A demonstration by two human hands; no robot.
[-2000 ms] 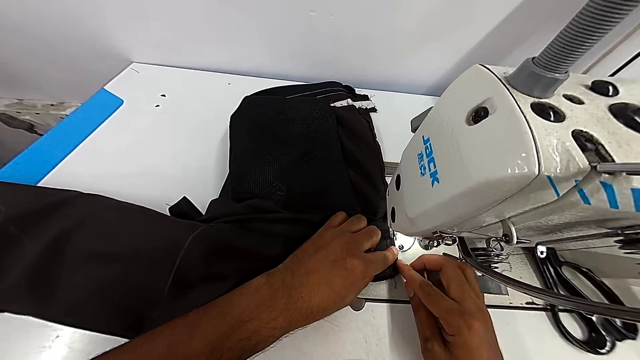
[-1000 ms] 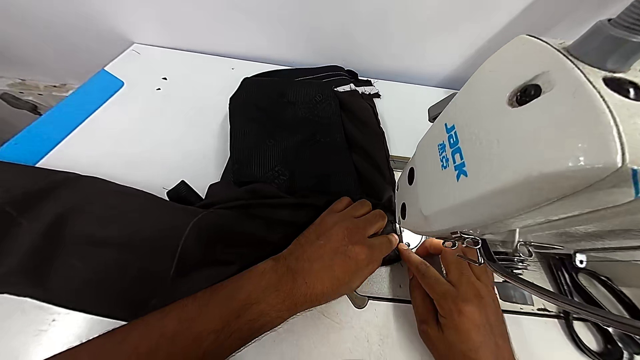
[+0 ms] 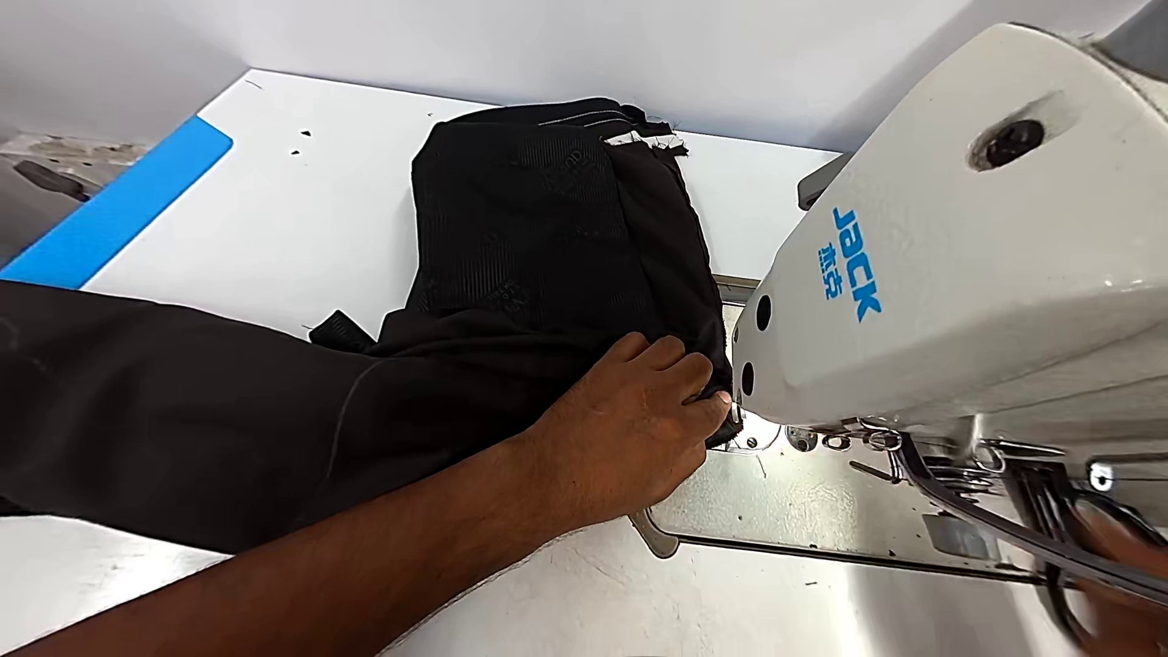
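Dark trousers-like fabric point(image 3: 538, 228) with frayed edges lies across the table and onto the bed of a Jack sewing machine point(image 3: 967, 237). At the machine's needle area, my left hand point(image 3: 639, 420) grips the fabric's edge, thumb and fingers pinched together. My right hand point(image 3: 1118, 566) is at the far right, blurred and partly cut off by the frame, at the black-handled scissors point(image 3: 1058, 593). Whether its fingers are closed on them cannot be made out. The needle and presser foot are mostly hidden behind the machine head.
The white table point(image 3: 310, 210) has a blue edge point(image 3: 137, 210) on its left and a wall behind it. Small dark scraps lie on its surface. A dark curved lever point(image 3: 1013, 529) passes beneath the machine head, in front of the scissors. The metal bed plate point(image 3: 794, 511) extends right.
My right hand has left the fabric edge beside the needle and moved right to the scissors. My left hand remains on the fabric.
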